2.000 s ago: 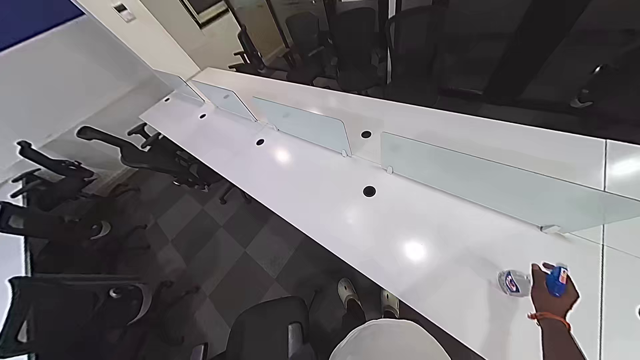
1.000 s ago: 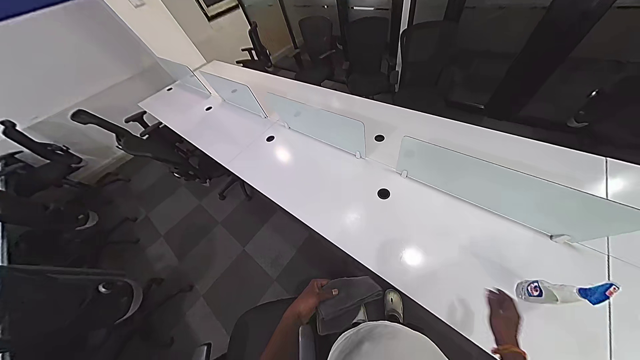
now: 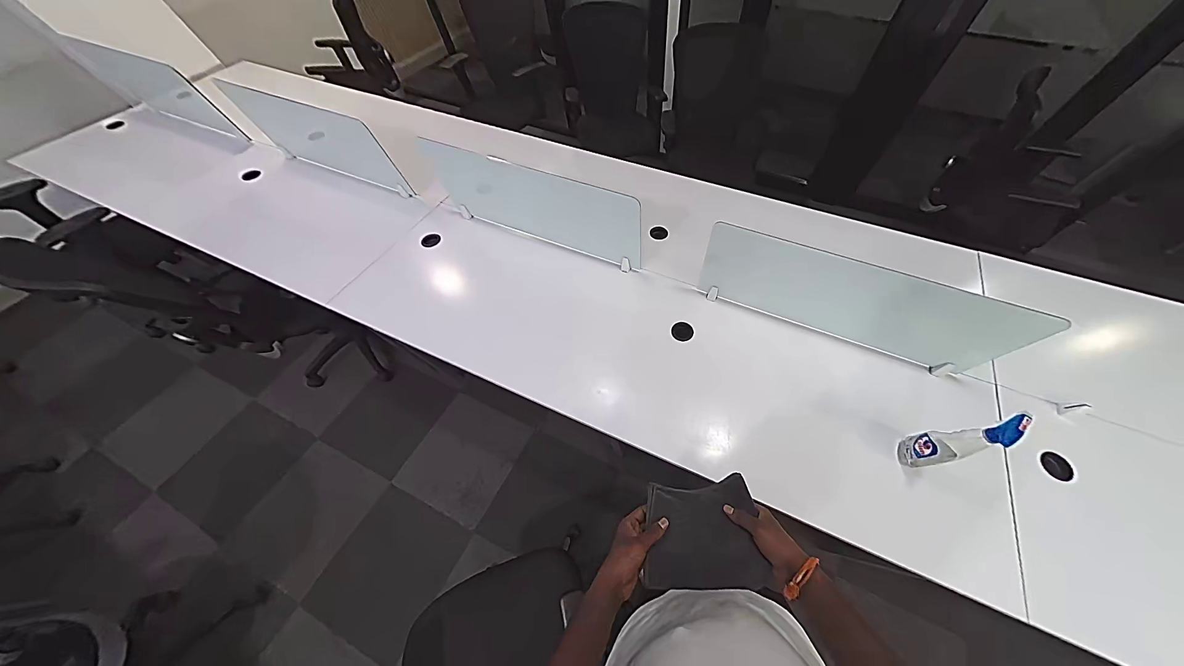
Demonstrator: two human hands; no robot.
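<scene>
A folded dark grey cloth (image 3: 708, 541) is held between my two hands, just off the front edge of the long white desk (image 3: 573, 342). My left hand (image 3: 634, 550) grips its left side with the thumb on top. On the cloth's right side, my right hand (image 3: 772, 541), with an orange band at the wrist, has its thumb on top too. A clear spray bottle with a blue trigger head (image 3: 957, 442) stands or lies on the desk to the right; which of the two I cannot tell.
Frosted glass dividers (image 3: 879, 301) run along the desk's middle. Round black cable grommets (image 3: 682, 331) are set in its top. A black office chair (image 3: 504, 606) is at my left, more chairs (image 3: 176, 277) line the near side, and others (image 3: 610, 74) stand behind the desk.
My right hand, at the spray bottle two seconds ago, has moved left to the cloth. My left hand held the cloth one second ago; now both hands hold it. The view has turned somewhat.
</scene>
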